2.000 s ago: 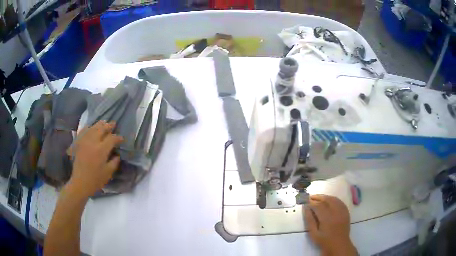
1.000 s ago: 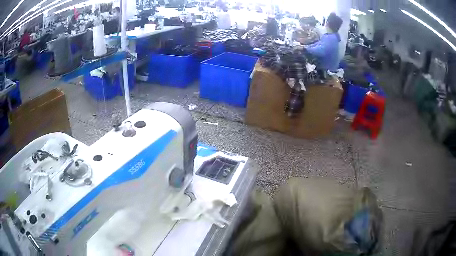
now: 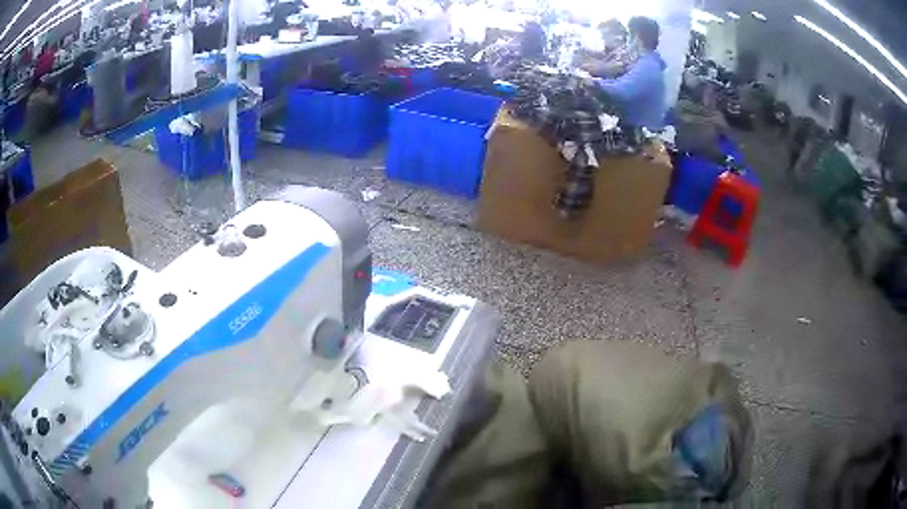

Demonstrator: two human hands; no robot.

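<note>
Neither of my hands is in the picture. The white sewing machine [image 3: 214,343] with a blue stripe and "JACK" lettering stands at the lower left, its left end cut off by the picture's edge. Small pink-and-blue thread snips [image 3: 227,484] lie on the bed below the machine's arm. A crumpled white cloth [image 3: 383,399] hangs at the machine's right end, beside the handwheel. A dark control panel [image 3: 414,323] is set in the table's right end. The needle area and the grey pieces are out of view.
Large olive sacks [image 3: 622,418] stand on the floor right of the table. Beyond are blue crates [image 3: 438,144], a cardboard box [image 3: 572,194] heaped with dark plaid cloth, and a red stool [image 3: 727,219]. A person in a blue top [image 3: 641,89] is behind the box, with another person alongside.
The view has swung right and up from the stitching area to the factory floor. Both my hands have left the picture. Since one second ago, the scene has shifted slightly left.
</note>
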